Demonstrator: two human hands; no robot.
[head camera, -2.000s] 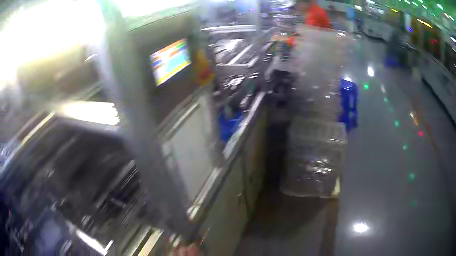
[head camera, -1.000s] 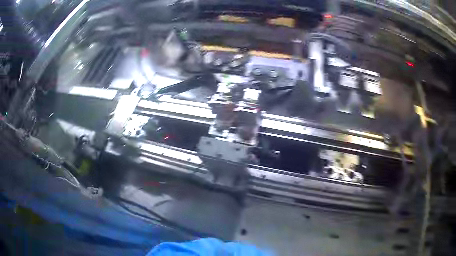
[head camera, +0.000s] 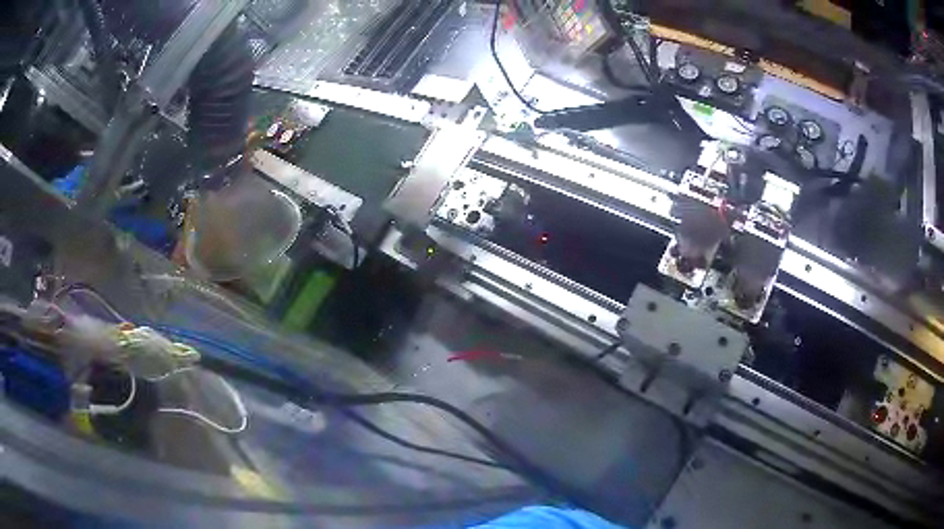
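No hand is in view. The conveyor track (head camera: 564, 274) runs from upper left to lower right, with bright rails and a dark gap. A silver workholding fixture (head camera: 474, 203) sits on its left part, and another fixture (head camera: 898, 408) sits at the far right. A silver head with a bracket (head camera: 683, 336) stands over the middle of the track. Behind the track, several round parts (head camera: 795, 124) sit in a light plate. A bright blue piece, perhaps clothing (head camera: 549, 518), shows at the bottom edge.
Loose wires (head camera: 145, 356) and a black cable (head camera: 414, 401) cross the lower left. A ribbed dark hose (head camera: 219, 109) hangs at the upper left. A green part (head camera: 308, 300) lies below a round clear piece (head camera: 248, 227). The metal base plate (head camera: 756, 496) is at the lower right.
The view has swung from the aisle and screen to the track, then tilted and shifted left. The hand at the bottom edge in the oldest frame is out of view.
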